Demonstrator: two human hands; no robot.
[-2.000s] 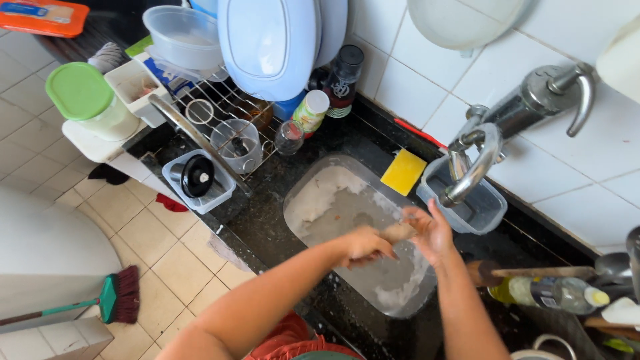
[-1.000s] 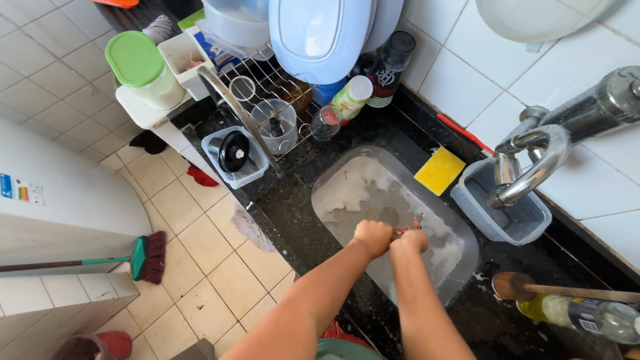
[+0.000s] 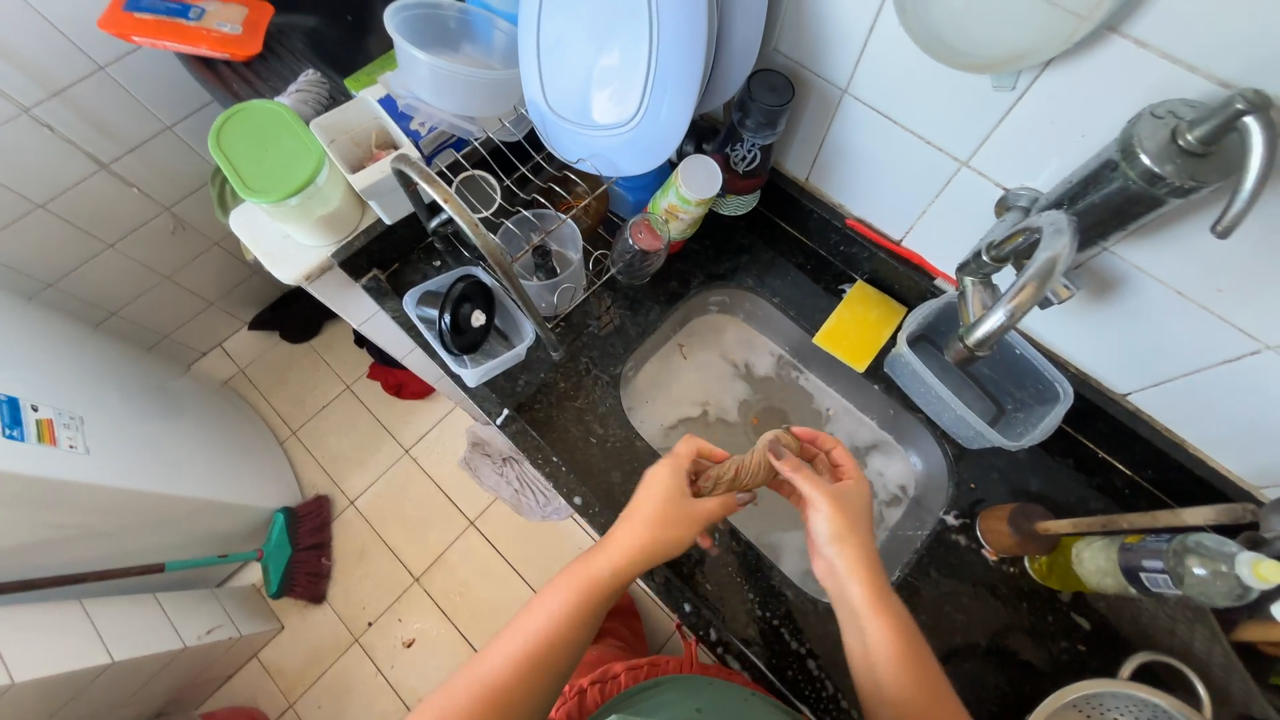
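A twisted brown cloth [image 3: 748, 467] stretches between my two hands over the near side of the sink. My left hand [image 3: 672, 500] grips its left end, thumb and fingers wrapped round it. Around the right end close the fingers of my right hand [image 3: 822, 480]. Beneath them, the metal sink basin [image 3: 640, 375] holds cloudy, foamy water, and its bottom is hidden. On the black counter beyond the basin lies a yellow sponge cloth [image 3: 860, 325]. A clear plastic tub [image 3: 1040, 400] stands under the curved spout of the metal faucet [image 3: 1020, 290].
At the left stands a wire dish rack [image 3: 480, 215] with plates and cups, near a small tub with a black lid [image 3: 466, 314]. To the right are a wooden spoon [image 3: 1130, 521], a bottle [image 3: 1190, 568] and a colander [image 3: 1110, 700]. A broom [image 3: 290, 550] and a grey rag [image 3: 510, 475] are on the floor side.
My hands were close together, low over the basin, one second ago; now they are apart, with the twisted cloth showing between them.
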